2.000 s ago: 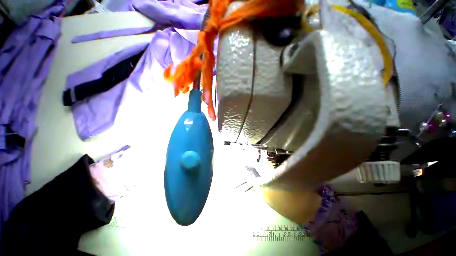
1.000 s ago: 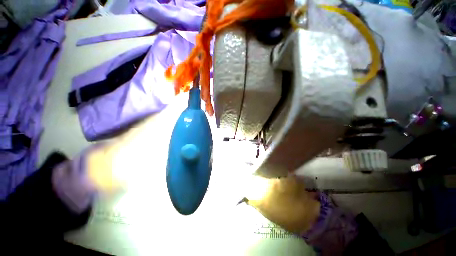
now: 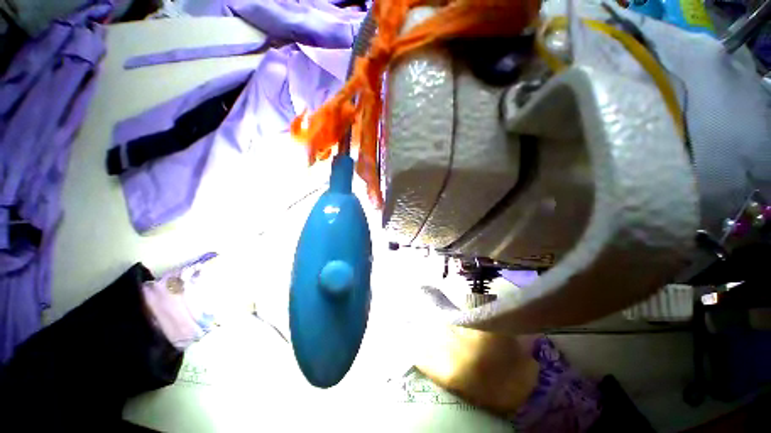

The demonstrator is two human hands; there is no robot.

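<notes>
The off-white sewing machine head [image 3: 423,152] fills the centre right. My right hand [image 3: 478,364] is on the pale table below it, its fingers washed out by glare. A small dark pointed thing shows at its fingers; I cannot tell what it is or whether the hand grips it. My left hand is lost in the lamp's glare; only its dark sleeve and pale cuff show at the lower left. A purple garment piece [image 3: 169,190] with a dark band [image 3: 182,131] lies on the table at the upper left. The needle area is partly hidden.
A blue lamp [image 3: 331,292] hangs in front, left of the head, below an orange cloth tie [image 3: 334,123]. A purple garment bundle [image 3: 34,161] lies along the left edge. Ruler markings [image 3: 423,387] show at the table's front. Pearl-head pins [image 3: 744,221] show at the right.
My left hand was visible and blurred left of the lamp one second ago; now it is lost in glare. The lamp and machine head appear further right. My right hand remains below the head.
</notes>
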